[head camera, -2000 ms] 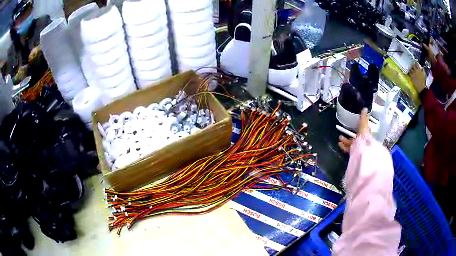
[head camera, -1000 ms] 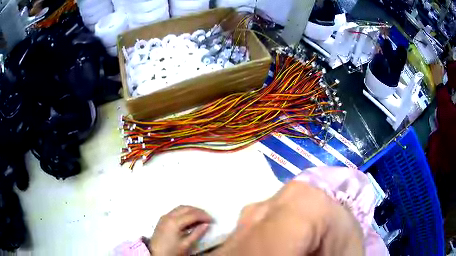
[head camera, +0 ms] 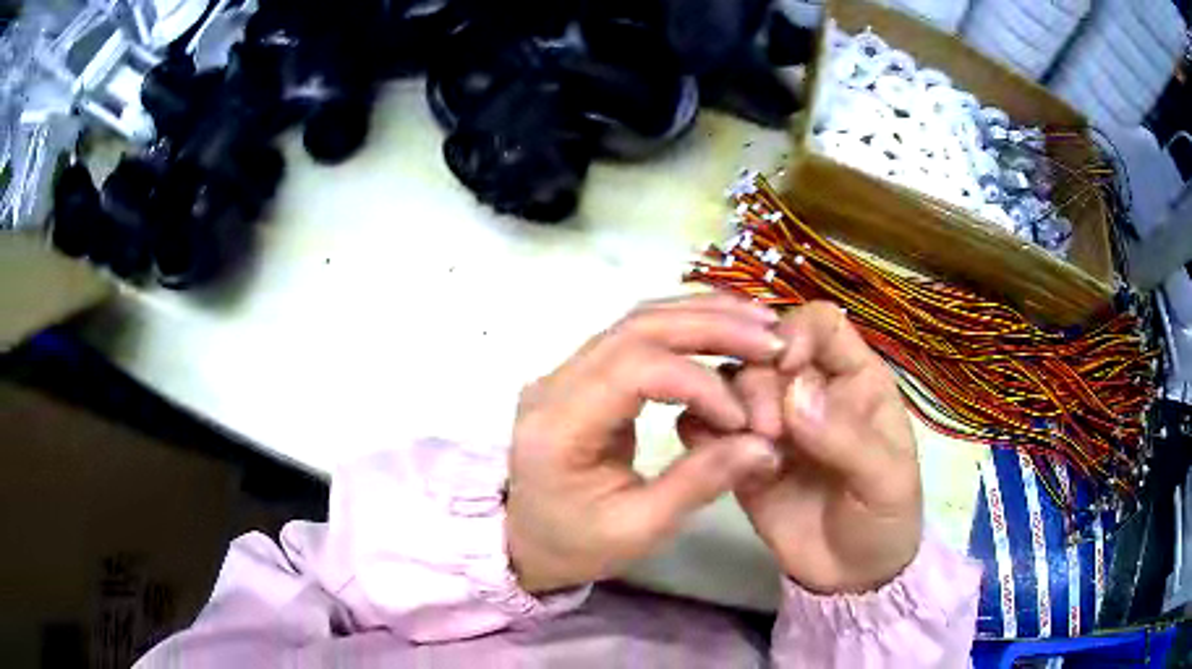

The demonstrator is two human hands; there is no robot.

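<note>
My left hand [head camera: 614, 431] and my right hand [head camera: 837, 444] are raised together over the front of the pale tabletop. Their fingertips meet near the middle of the view. The left thumb and fingers are curved with a gap between them. The right fingers are bent inward. Whether a small thing is held between the fingertips cannot be told. The bundle of red, yellow and orange wire harnesses [head camera: 967, 340] lies just beyond and right of my right hand, its white plugs at the left end.
The small parts carton [head camera: 941, 235] with white round parts [head camera: 915, 124] stands back right. Black camera head shells [head camera: 523, 144] are heaped at the back. White brackets [head camera: 118, 85] lie far left, a large brown carton [head camera: 131, 497] front left. A blue basket rim [head camera: 1085, 650] shows lower right.
The view has turned left, so the carton and wires now sit at the right. My right hand reached to the white bracket housing earlier; both hands are now together, fingertips meeting.
</note>
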